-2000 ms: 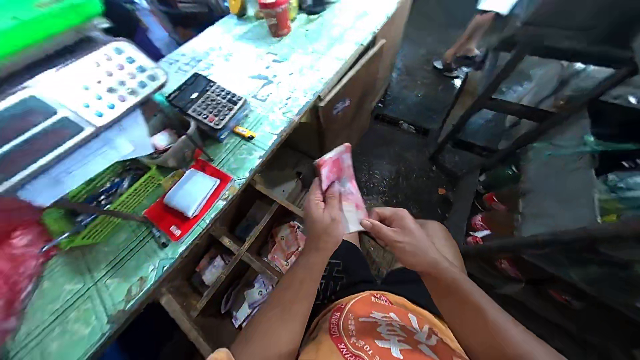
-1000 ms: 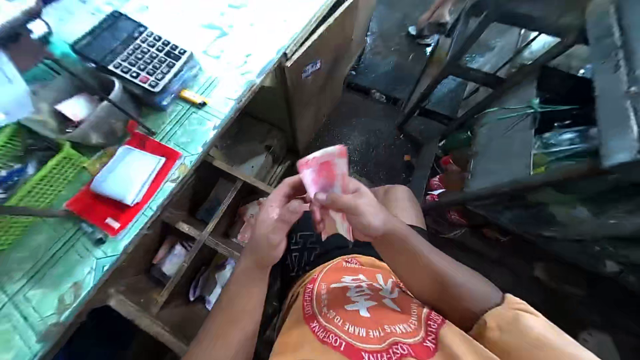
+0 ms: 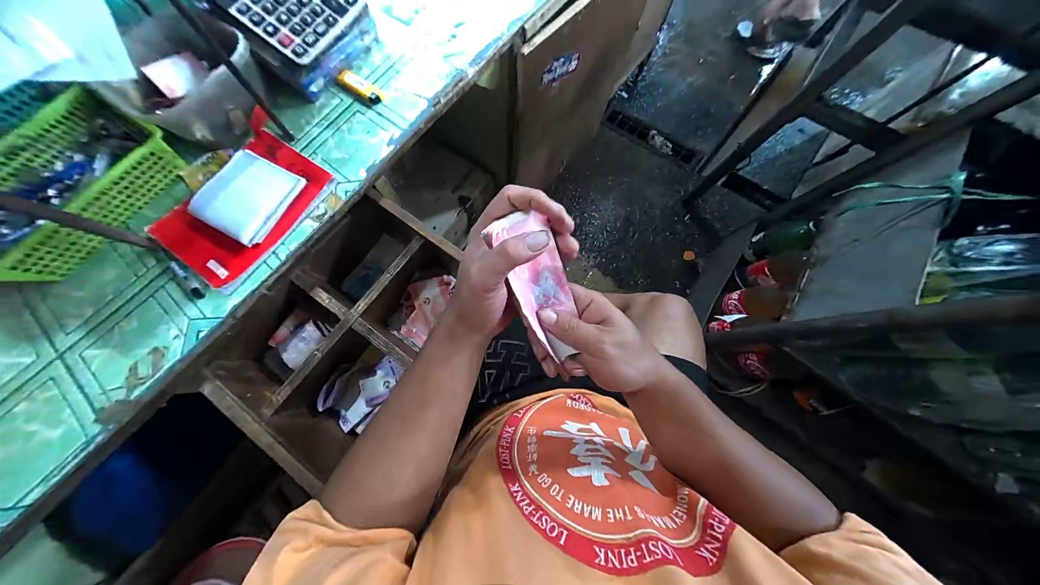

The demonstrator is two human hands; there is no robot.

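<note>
Between both hands, above my lap, is a folded stack of pinkish-red banknotes [image 3: 540, 280]. My left hand [image 3: 504, 256] grips its upper end, thumb on top and fingers curled round the far side. My right hand [image 3: 597, 337] holds the lower end, its thumb pressed on the face of the notes. Left of my hands stands an open wooden drawer with compartments [image 3: 353, 317]. Reddish banknotes [image 3: 426, 305] lie in the compartment nearest my left wrist, and crumpled purple-white banknotes [image 3: 366, 390] in one closer to me.
The green tiled counter [image 3: 65, 357] carries a red booklet [image 3: 236, 215] with folded white paper [image 3: 248, 195] on it, a green plastic basket [image 3: 106, 195], a calculator [image 3: 296, 24] and a yellow lighter [image 3: 360, 86]. At right are a dark metal frame [image 3: 861, 325] and bottles [image 3: 756, 305].
The notes, upright with my right hand high on them a second ago, now slant down toward my lap. My left hand has come onto their upper end and my right hand is at the lower end.
</note>
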